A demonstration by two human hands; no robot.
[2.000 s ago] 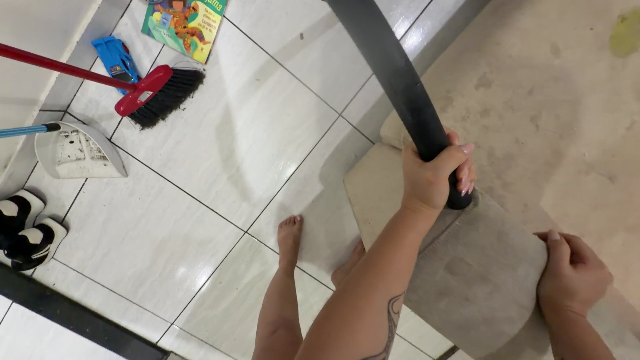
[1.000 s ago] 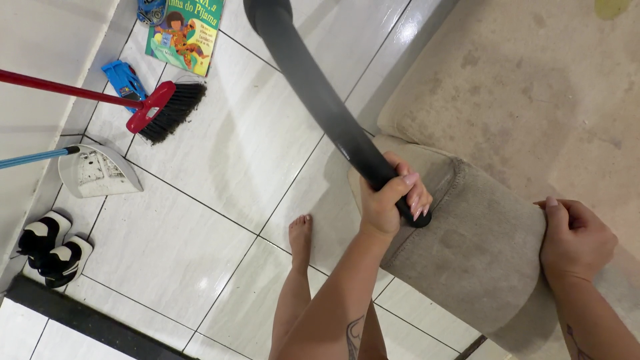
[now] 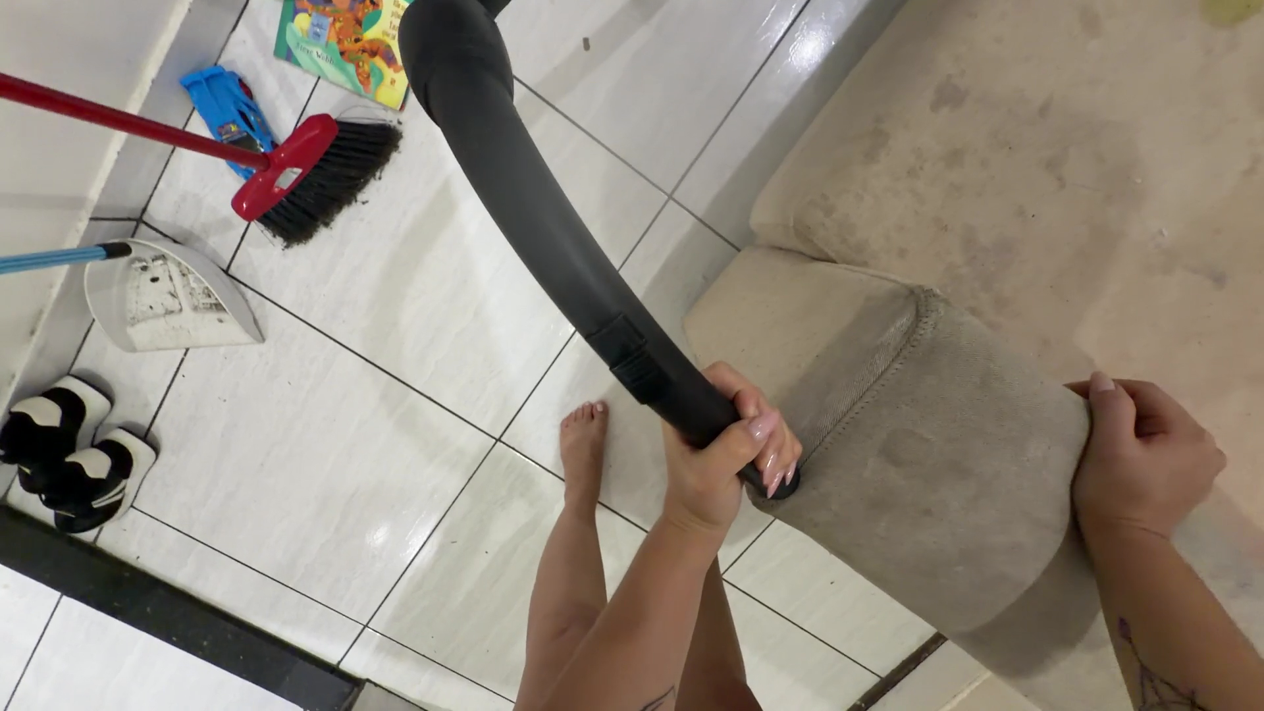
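My left hand is wrapped around the lower end of a black vacuum cleaner wand. The wand's tip meets the seam at the near edge of a stained beige sofa armrest. On the armrest's far right side rests my right hand, its fingers curled against the fabric; whether they pinch the cloth is hidden. The upper part of the wand bends out of view at the top. Beyond the armrest spreads the stained sofa seat.
Along the left wall stand a red broom, a white dustpan and black-and-white shoes. A blue toy car and a picture book lie on the tiled floor. My bare foot is beside the armrest.
My left hand has moved the wand tip from the armrest's top toward its near edge, along the seam. My right hand stays at the armrest's right side.
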